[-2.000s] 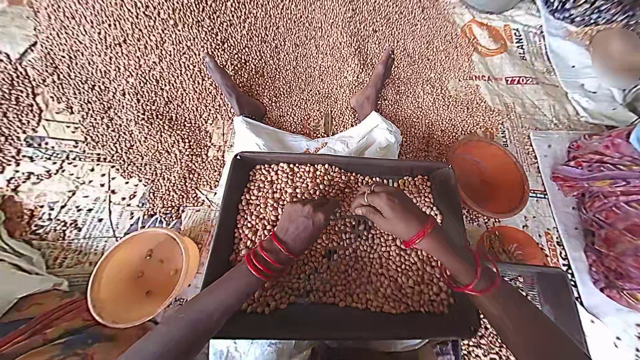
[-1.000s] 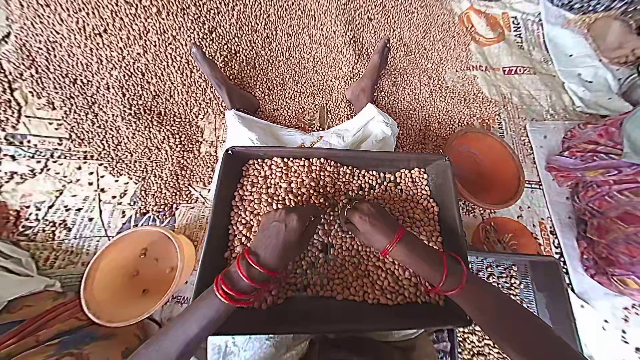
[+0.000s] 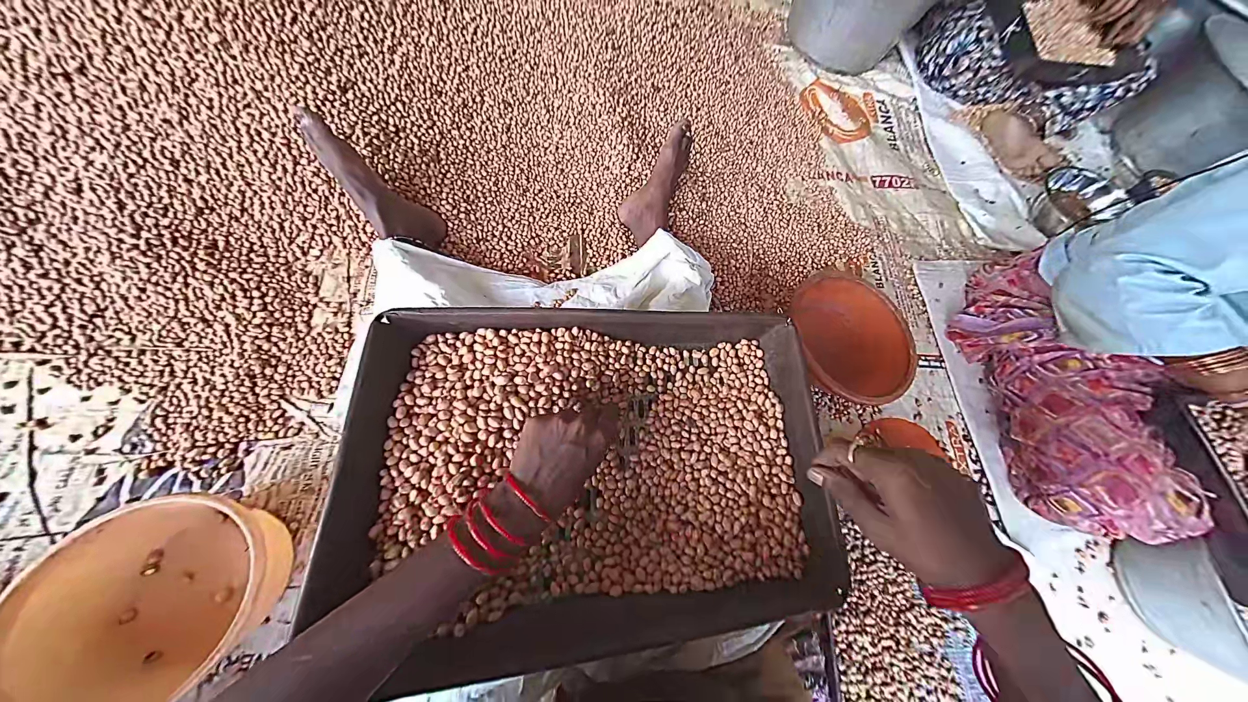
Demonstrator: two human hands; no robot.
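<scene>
A dark rectangular tray [image 3: 575, 643] lies across my lap, spread with shelled peanuts [image 3: 487, 390] that look reddish-brown. My left hand [image 3: 570, 448], with red bangles at the wrist, is down among the nuts near the tray's middle, its fingers bent inward; whether it pinches a nut is hidden. Just past the tray's right rim, my right hand [image 3: 902, 502] is raised with thumb and fingers drawn together; what is between them cannot be made out. Below the left hand's fingers, the dark tray floor shows through in a small gap.
An orange plastic bowl [image 3: 117, 595] with a few nuts is at left. Two more orange bowls, one large [image 3: 853, 336] and one small [image 3: 907, 437], stand right of the tray. Peanuts cover the ground ahead around my feet [image 3: 375, 200]. Another person's blue-clothed part [image 3: 1160, 263] is at right.
My right hand has moved right, from over the nuts to beyond the tray's right rim. My left hand stays over the nuts, slightly further right. More of the other person shows at the right.
</scene>
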